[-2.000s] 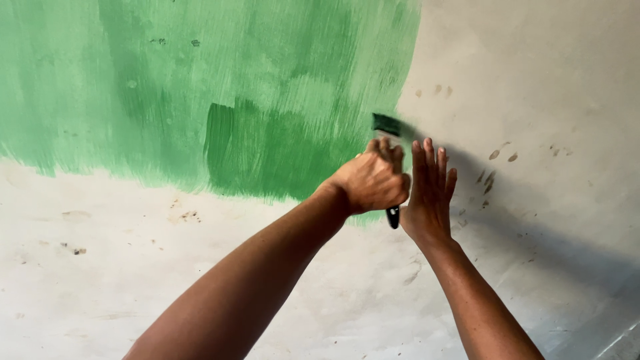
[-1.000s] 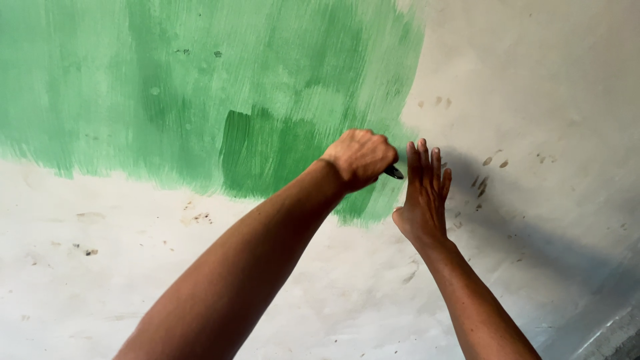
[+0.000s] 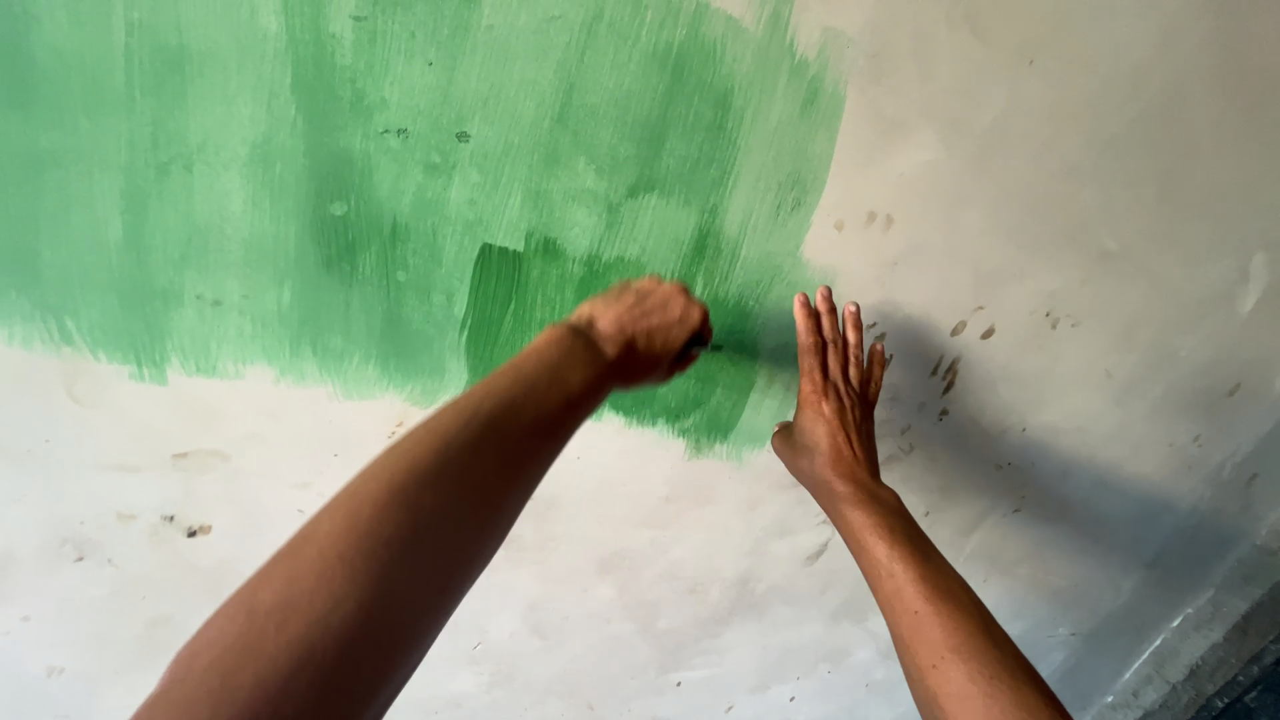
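Observation:
My left hand (image 3: 650, 330) is closed around a paintbrush, over the darker green patch of paint (image 3: 495, 300) on the wall. Only a small dark bit of the paintbrush's handle (image 3: 712, 347) shows at the right side of the fist; its bristles are hidden. To the right, my right hand (image 3: 835, 400) lies flat against the wall with the fingers pointing up and the thumb out to the left, at the right edge of the green area. Lighter, streaky green paint (image 3: 420, 180) covers the upper left of the wall.
The off-white wall (image 3: 600, 550) has brown smudges and small marks, several of them right of my right hand. A soft shadow (image 3: 1050, 490) runs from that hand toward the lower right. A rough edge (image 3: 1190, 650) borders the wall at the bottom right corner.
My left hand has moved left, away from my right hand, which stays in about the same place. Two seconds ago the brush's dark green bristles showed above the fist; they are now hidden.

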